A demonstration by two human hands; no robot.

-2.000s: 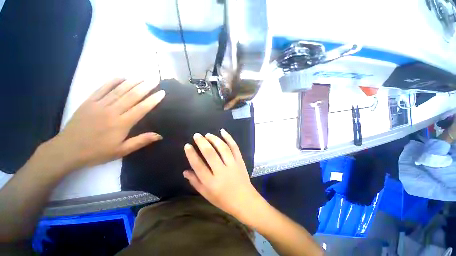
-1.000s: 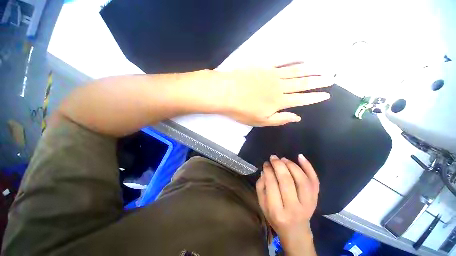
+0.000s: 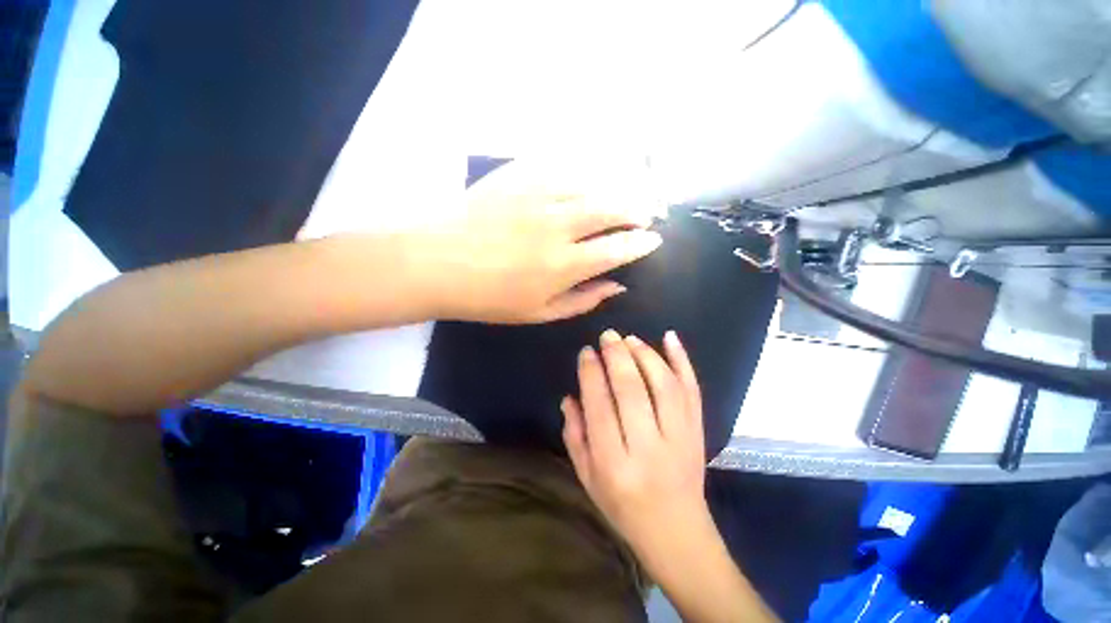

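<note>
A black cut fabric piece lies flat on the white table at the front edge, its upper end at the presser foot. My left hand lies flat on its upper left part, fingertips close to the foot, fingers partly washed out by glare. My right hand rests on its lower right part with fingers spread. Neither hand grips the cloth. A small dark edge of cloth shows behind my left hand. The needle tip cannot be made out.
A larger black panel lies at the table's left. A smartphone and a slim black tool lie right of the machine. A dark curved bar crosses in front. Blue bins stand below the table edge. Another person's clothing shows lower right.
The view has swung and tilted. My left hand has stayed flat on the cloth, its fingertips now close to the foot. My right hand is still on the lower part of the cloth.
</note>
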